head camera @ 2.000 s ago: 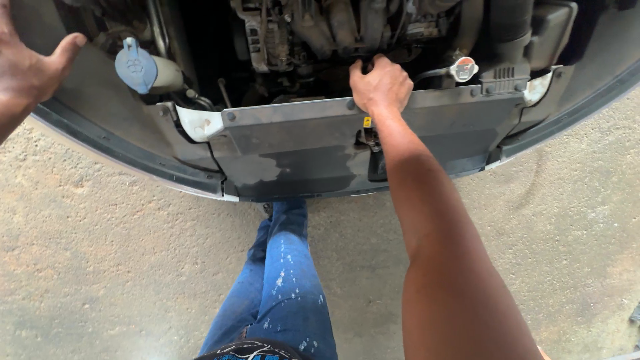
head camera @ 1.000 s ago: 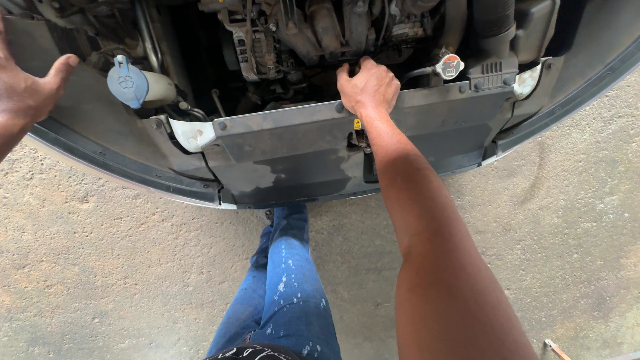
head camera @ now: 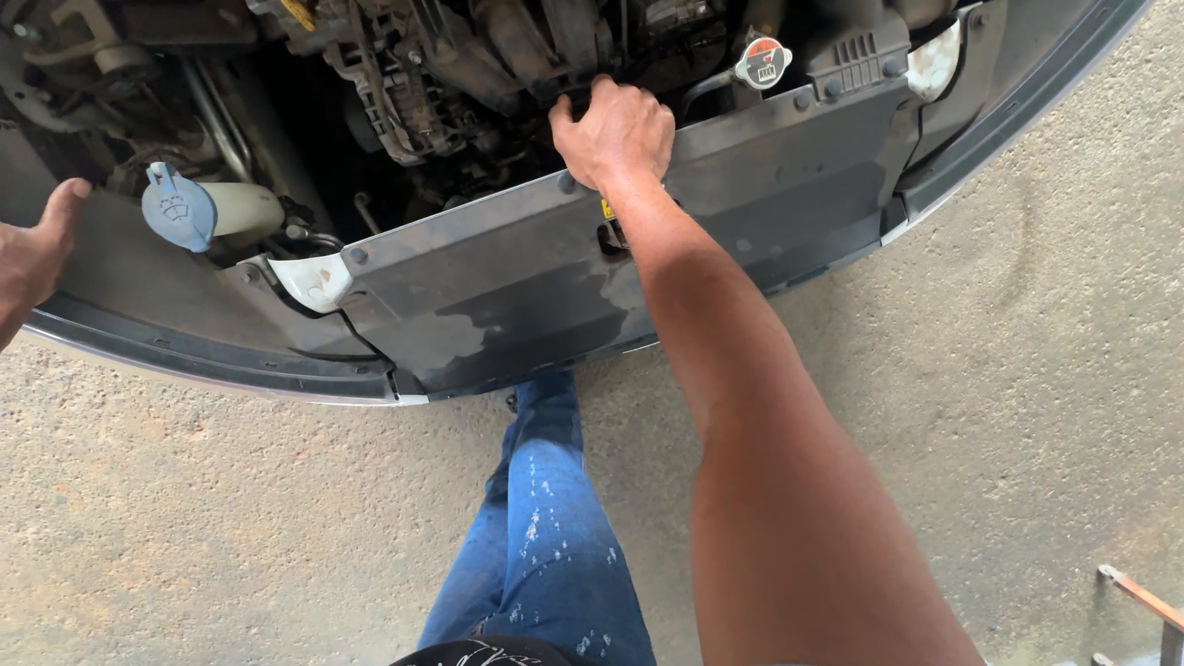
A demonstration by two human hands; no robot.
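My right hand [head camera: 618, 134] rests over the rear edge of the black plastic panel [head camera: 518, 268] at the front of a car's engine bay, its fingers reaching down behind that edge; whether they hold anything is hidden. A metal radiator cap [head camera: 764, 64] lies to its right, and the engine [head camera: 416, 92] is beyond it to the left. At the far left my left hand [head camera: 28, 259] is partly cut off by the frame, thumb apart, above the side trim, with no object visible in it. The blue washer reservoir cap [head camera: 178, 208] is just right of that hand.
The curved front bumper edge [head camera: 231, 379] runs across the view. Below it is the rough concrete floor [head camera: 231, 509], where my legs in blue jeans [head camera: 546, 546] stand against the car. An orange-brown bar [head camera: 1142, 597] shows at the lower right corner.
The view has shifted, bringing the bar at the lower right further into sight. My right hand stays at the panel's rear edge, and my left hand remains at the far left.
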